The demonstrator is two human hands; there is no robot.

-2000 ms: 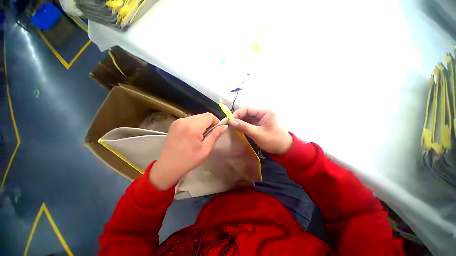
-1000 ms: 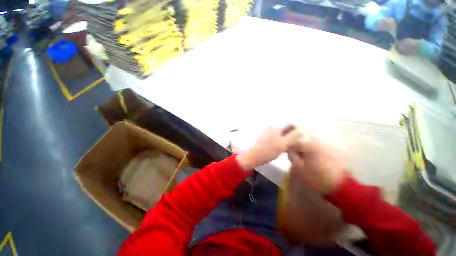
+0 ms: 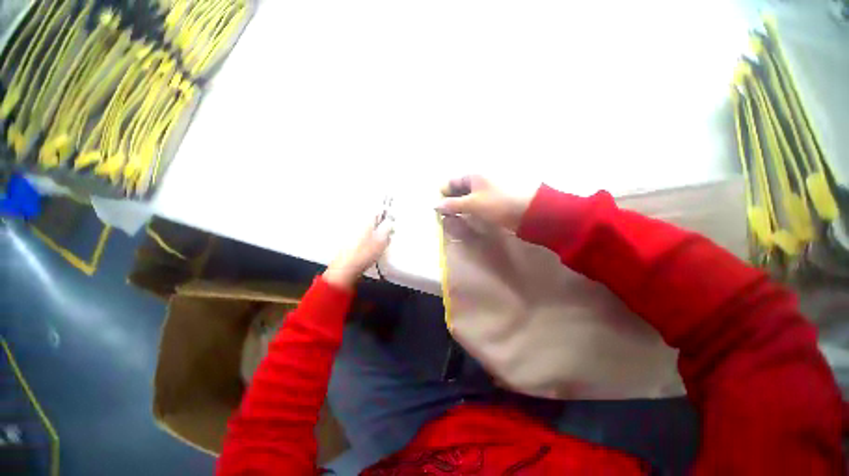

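A beige panel [image 3: 559,325] with yellow binding [image 3: 445,270] along its left edge lies partly on the white table [image 3: 447,102] and hangs over the front edge toward my lap. My right hand [image 3: 477,204] pinches the panel's upper left corner between thumb and fingers. My left hand [image 3: 368,249] is a little left of the panel, not touching it. It holds small thread snips [image 3: 384,214], their thin tips pointing up and away. A dark cord hangs below that hand at the table edge.
Stacks of yellow-edged panels [image 3: 102,102] stand at the table's far left. A smaller stack [image 3: 787,167] is at the right, beside the beige panel. An open cardboard carton [image 3: 200,372] stands on the floor at the left, below the table edge, partly behind my left sleeve.
My hands were close together and have moved apart, my left hand to the left. The panel has moved right, from above the carton and my lap to the table's front edge. The view has shifted.
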